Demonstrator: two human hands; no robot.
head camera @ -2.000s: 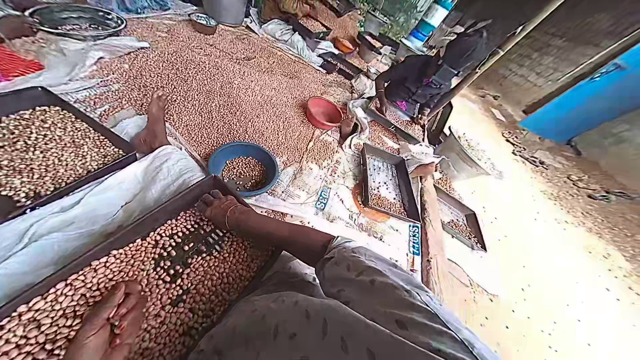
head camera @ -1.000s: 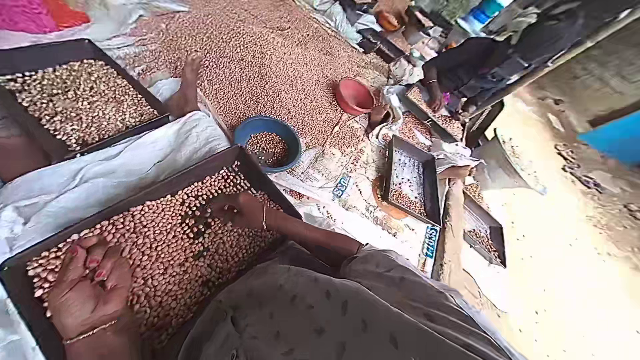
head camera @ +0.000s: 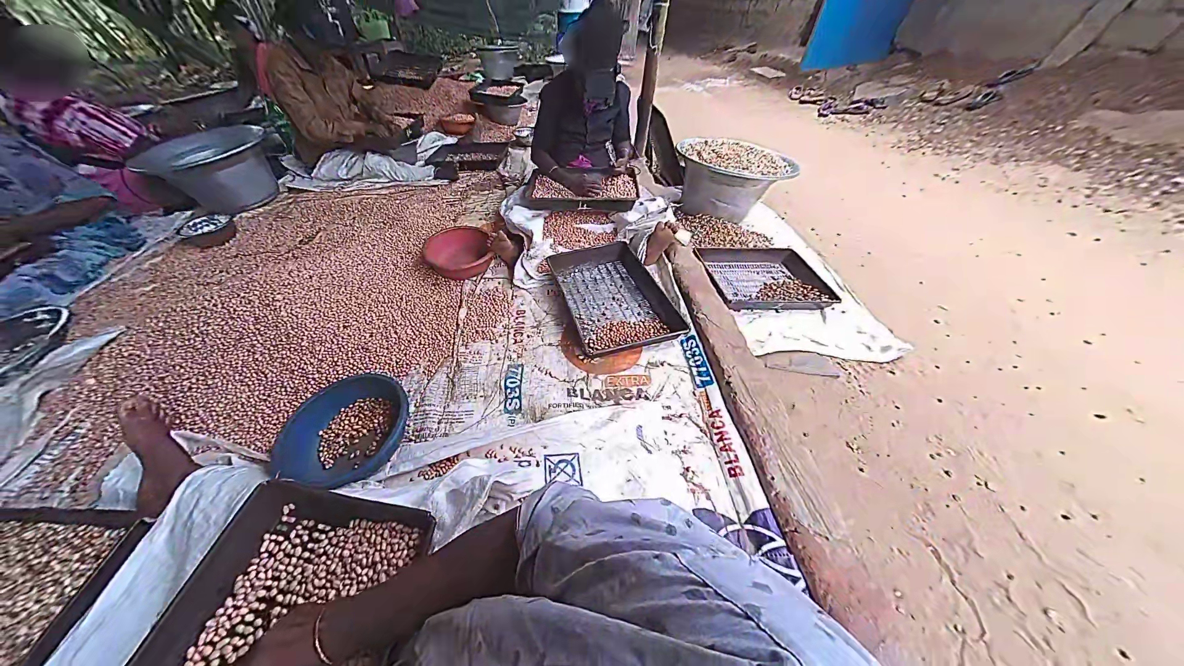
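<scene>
At the bottom edge of the view, my right hand (head camera: 289,638) rests among pinkish-brown nuts or seeds (head camera: 356,555) in a dark rectangular tray (head camera: 379,505). A thin bangle circles its wrist, and its fingers are cut off by the frame. My left hand is out of view. Just beyond the tray stands a blue plastic basin (head camera: 298,439) with more of the nuts inside. White sacking (head camera: 176,564) lies along the tray's left side. A patterned grey garment (head camera: 592,592) covers the lap to the right of my forearm.
Nuts spread over the ground (head camera: 277,287) beyond a bare foot (head camera: 153,453). A red bowl (head camera: 458,252), a mesh-bottomed tray (head camera: 601,287) and another tray (head camera: 768,277) lie ahead. A person (head camera: 583,120) works at a tray; others sit left. A wooden beam (head camera: 740,398) borders sandy ground.
The view has swung up and to the right. My left hand, over the tray a second ago, has gone out of frame; my right hand now shows only partly at the bottom.
</scene>
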